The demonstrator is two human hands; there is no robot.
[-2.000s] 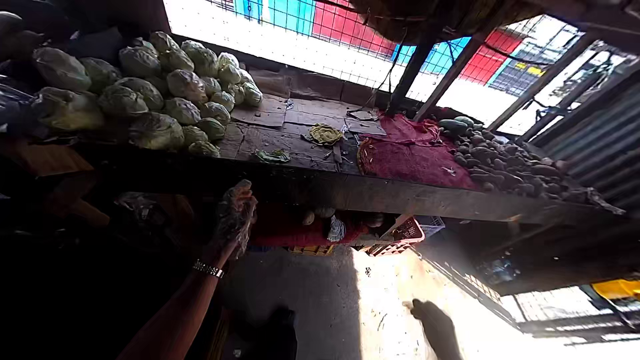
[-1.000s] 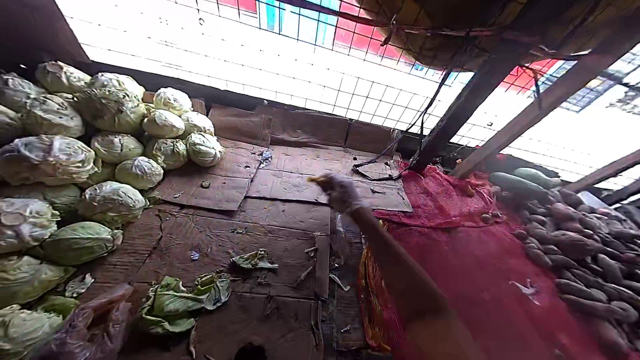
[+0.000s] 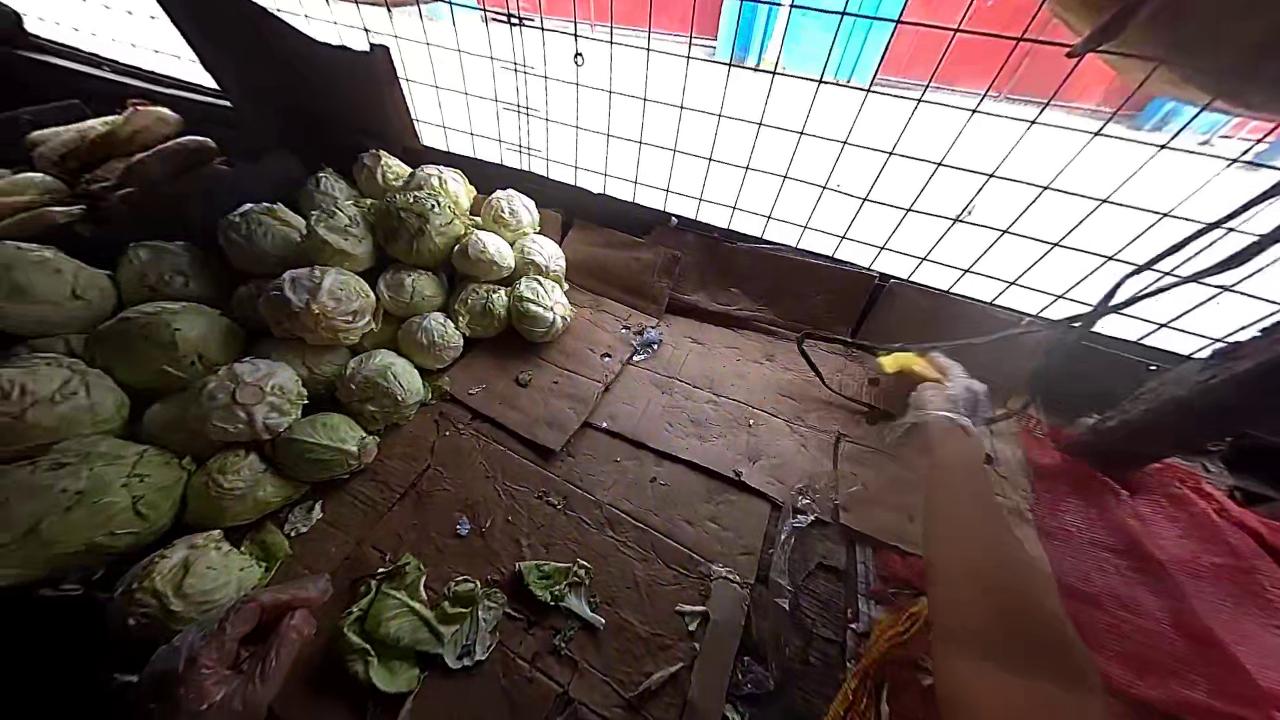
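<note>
My right hand (image 3: pixel 948 392), in a thin clear plastic glove, reaches over the flattened cardboard (image 3: pixel 720 400) at the right and holds a small yellow item whose kind I cannot tell. A dark cord (image 3: pixel 815 365) lies beside it. My left hand (image 3: pixel 250 640), also in clear plastic, is low at the left, close to the cabbages (image 3: pixel 325 305); its fingers look curled, and whether they hold anything is hidden. Loose cabbage leaves (image 3: pixel 395 625) lie on the cardboard to its right, with a smaller leaf (image 3: pixel 562 588) beyond them.
A wire mesh (image 3: pixel 700 130) rises behind the cardboard. Red net sacking (image 3: pixel 1150 560) covers the right side, below a dark wooden post (image 3: pixel 1150 400). Long pale produce (image 3: pixel 110 140) sits at the back left. An orange net (image 3: pixel 880 650) and clear plastic (image 3: pixel 790 530) lie near the front.
The view has moved closer to the cardboard and turned left. One second ago my right hand held a small yellow item over the cardboard; it still does. My left hand now shows more fully.
</note>
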